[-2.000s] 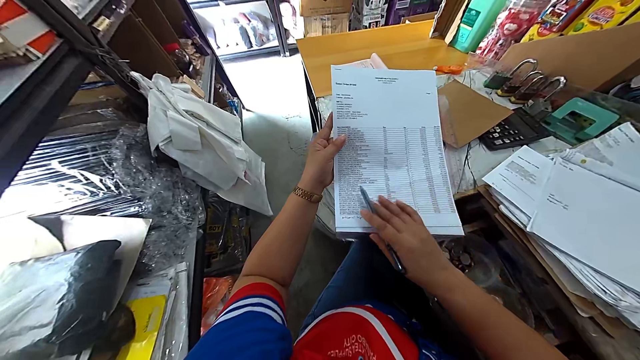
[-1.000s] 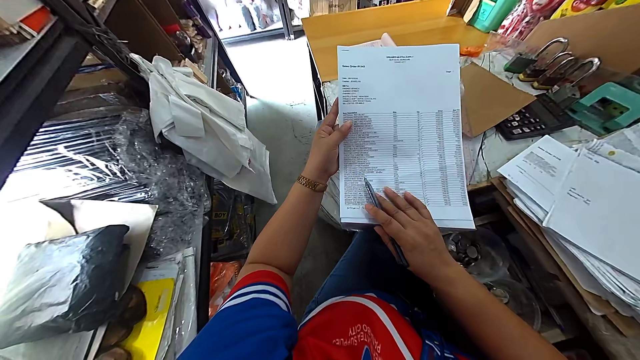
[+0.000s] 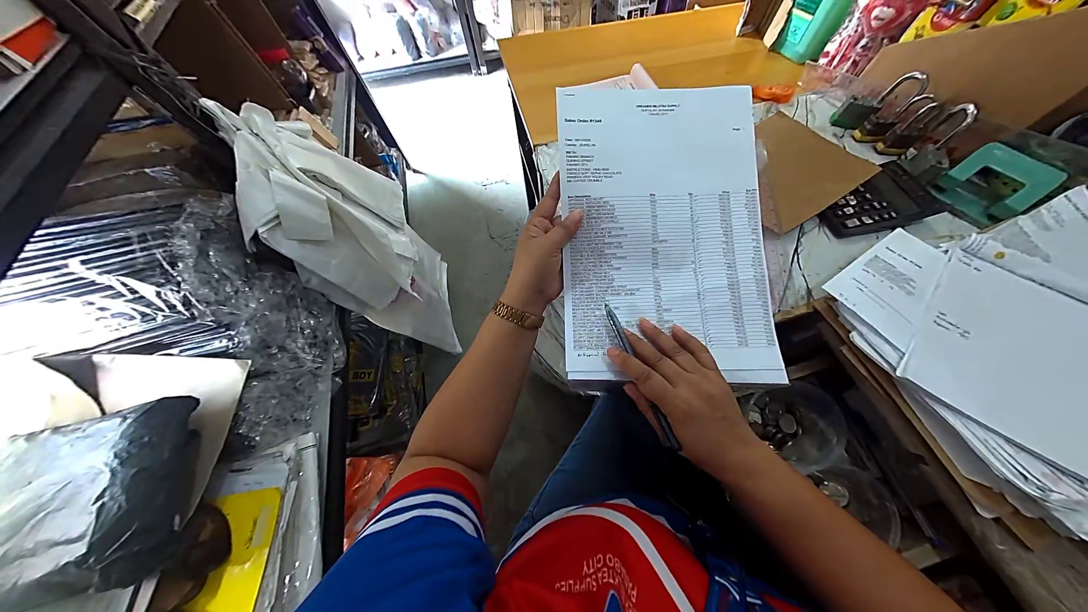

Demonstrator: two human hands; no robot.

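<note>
A printed paper sheet [image 3: 667, 229], on top of at least one more sheet, bears a table of rows and a handwritten line near its bottom. My left hand [image 3: 544, 251] holds the left edge, its thumb on the front and the other fingers largely hidden behind. A dark pen [image 3: 619, 330] is in my right hand [image 3: 684, 387], between the thumb and the fingers, its tip over the lower left rows. The fingers of that hand lie on the lower part of the sheet. A gold-coloured wristwatch or bracelet [image 3: 518, 315] is on my left wrist.
Several padlocks [image 3: 901, 123], a black calculator [image 3: 880, 200], a green tape-dispenser-like object [image 3: 1016, 183] and a brown cardboard piece [image 3: 803, 170] lie right of the sheet. Paper stacks [image 3: 1011, 331] stand at the right. Coins in a clear container [image 3: 795, 425] sit below. White plastic bags [image 3: 327, 221] hang at the left shelf.
My right hand keeps the pen on the lower part of the sheet, with the pen tip slightly lower on the rows than before. My left hand still holds the left edge.
</note>
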